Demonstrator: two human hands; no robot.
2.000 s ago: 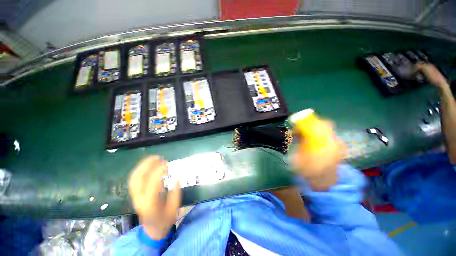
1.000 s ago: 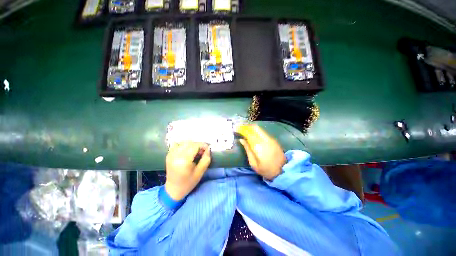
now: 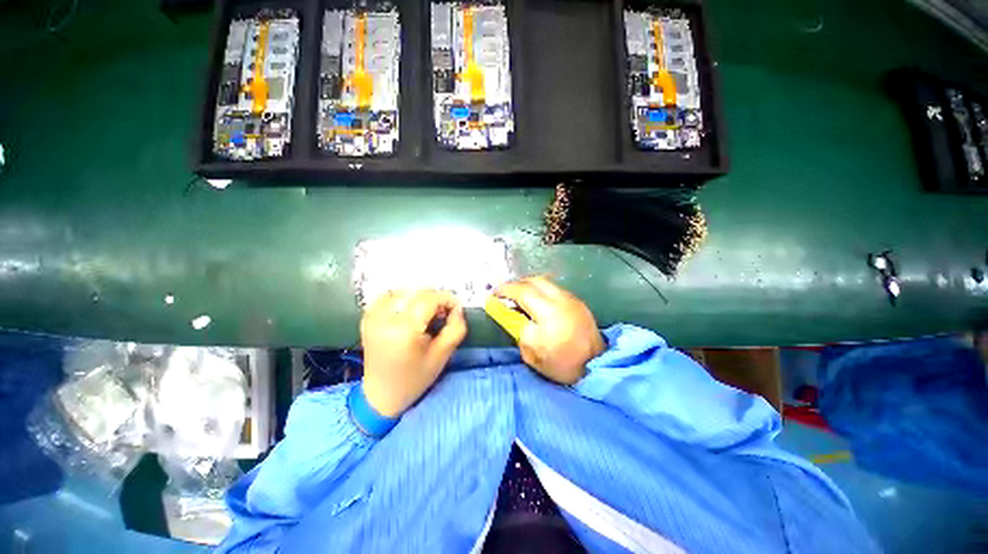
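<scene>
An open phone body [image 3: 428, 260] lies flat and sideways on the green mat, glaring white so its details are lost. My left hand [image 3: 410, 344] is at its near edge, thumb and forefinger brought together; whether a thin part is between them cannot be told. A blue band is on my left wrist. My right hand [image 3: 550, 327] is at the phone's near right corner and holds a yellow-handled tool [image 3: 507, 316], its tip end near the phone. The black cable bundle [image 3: 628, 225] with gold ends lies to the right, beyond my right hand.
A black foam tray [image 3: 455, 173] behind holds several phone bodies [image 3: 469, 76] upright in slots; one slot has no phone. Another black tray [image 3: 937, 141] is at far right. A small dark-and-silver part [image 3: 885, 273] lies right. Clear bags [image 3: 195, 400] are in a bin at lower left.
The view has tilted down. My right hand has come from beside the tray to the phone with the yellow tool. My left hand has closed in at the phone's near edge.
</scene>
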